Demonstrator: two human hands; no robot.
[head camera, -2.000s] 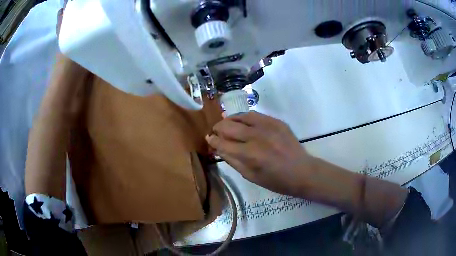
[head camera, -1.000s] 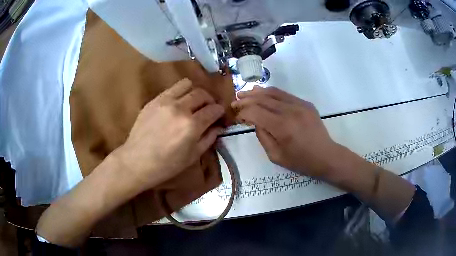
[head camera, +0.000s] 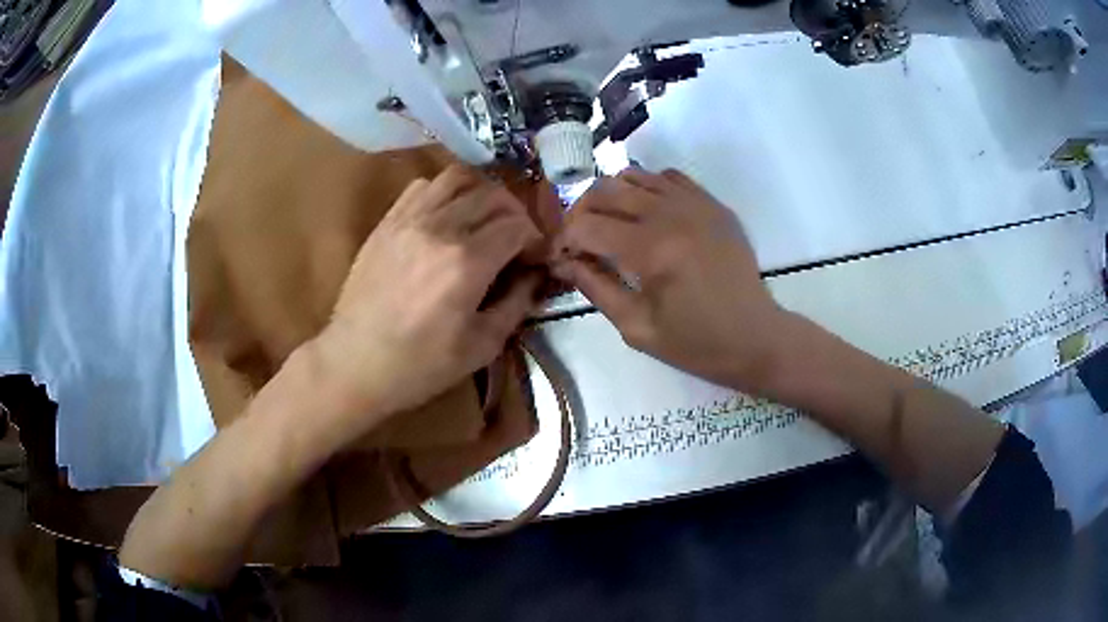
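A brown fabric panel (head camera: 286, 225) lies under the sewing machine head, with white fabric (head camera: 103, 243) to its left. My left hand (head camera: 425, 292) is on the panel and pinches its right edge near the presser foot (head camera: 516, 148). My right hand (head camera: 662, 273) holds the same edge with its fingertips, just right of my left fingertips and below the white ribbed knob (head camera: 565, 150). The fingertips nearly meet, and the edge between them is mostly hidden. A thin brown handle loop (head camera: 561, 456) curves out below my hands over the table front.
The white machine head (head camera: 298, 73) spans the top. A black jointed metal arm (head camera: 644, 88) stands right of the knob. The white table (head camera: 680, 425) carries a printed ruler scale along its front edge. Brown pieces (head camera: 85, 513) hang at the lower left.
My left hand has come from the far left, under the machine head, to the panel's right edge. The panel's lower part is now bunched under it. The camera view has shifted slightly.
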